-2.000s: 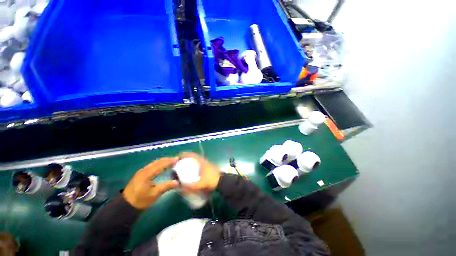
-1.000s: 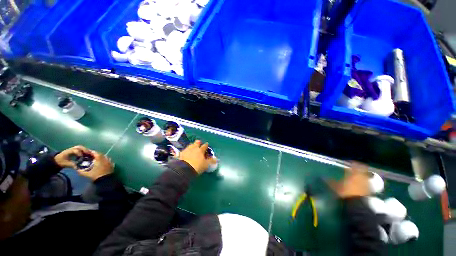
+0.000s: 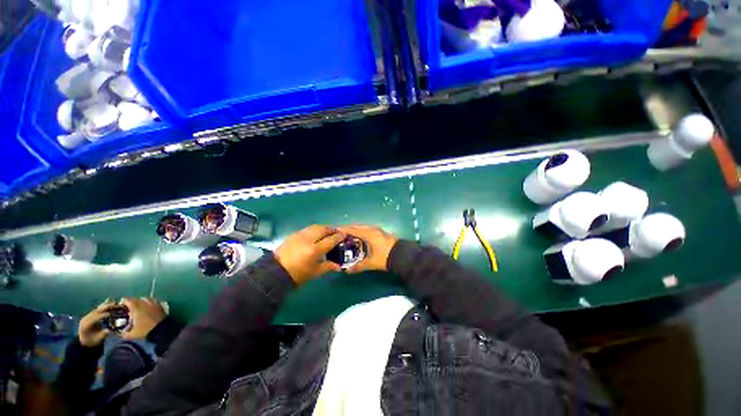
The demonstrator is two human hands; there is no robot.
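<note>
My left hand (image 3: 309, 253) and my right hand (image 3: 372, 248) hold a part-assembled camera unit (image 3: 349, 253) between them, low over the green bench. Its open end faces up and shows dark insides with a small white spot. My fingers hide its sides. Several part-assembled units with dark and coppery insides (image 3: 218, 219) lie on the bench left of my hands. Yellow-handled nippers (image 3: 474, 237) lie right of my hands, jaws towards the bins. Several closed white camera units (image 3: 594, 260) stand or lie grouped at the right.
A co-worker's hands (image 3: 134, 318) hold a similar unit at lower left. A blue bin (image 3: 268, 101) is at the back, with white shells (image 3: 101, 114) in the bin left of it. A purple item (image 3: 467, 15) is in the right bin. A lone white unit (image 3: 681, 142) is at far right.
My left hand has brought one unit from the left group to the middle. My right hand has moved left from the closed units to this unit. The view has shifted.
</note>
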